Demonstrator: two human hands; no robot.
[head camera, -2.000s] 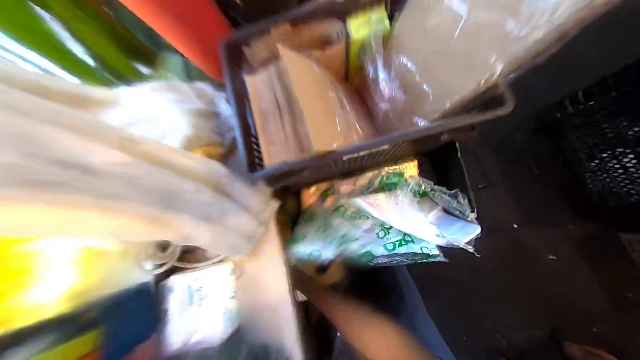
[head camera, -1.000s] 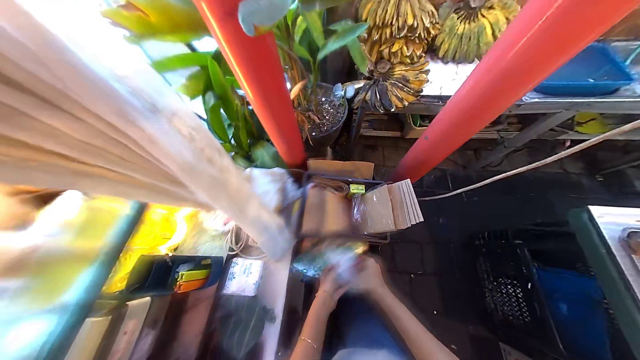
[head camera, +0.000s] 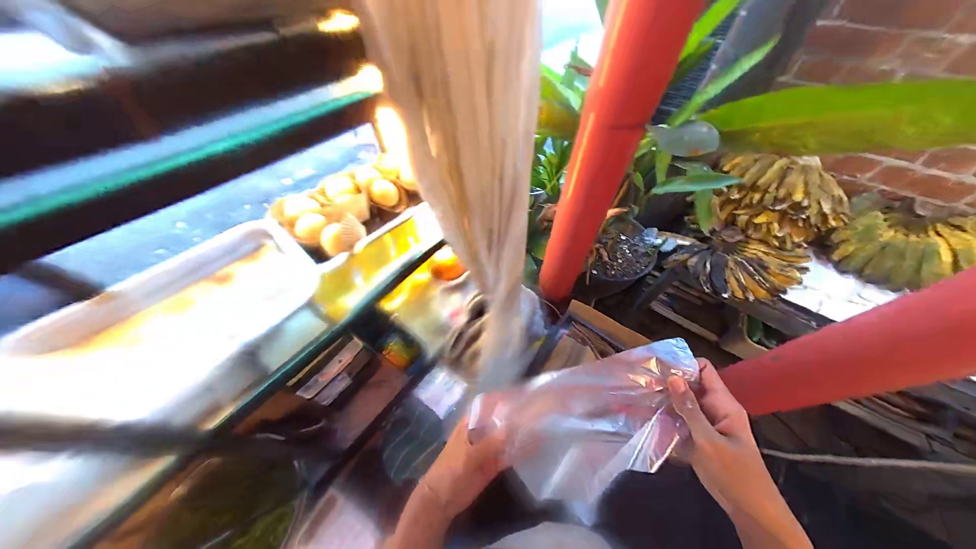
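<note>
A clear, thin plastic bag (head camera: 587, 431) is spread between my two hands, crumpled and shiny. My left hand (head camera: 473, 457) grips its left end, with the fingertips partly blurred behind the film. At the bag's right upper corner, my right hand (head camera: 705, 419) pinches the plastic between thumb and fingers. Behind the bag, partly covered by it, lies the brown cardboard (head camera: 606, 324) in the crate area.
A pale hanging cloth (head camera: 465, 137) comes down just beyond the bag. Red poles (head camera: 610, 145) stand behind and to the right. Banana bunches (head camera: 778, 202) and a potted plant (head camera: 621, 255) are behind. A metal tray (head camera: 160, 313) and round yellowish items (head camera: 335, 206) are at left.
My hands have moved apart, with the clear bag now stretched between them; one second ago they were close together over the crate. The view has swung left.
</note>
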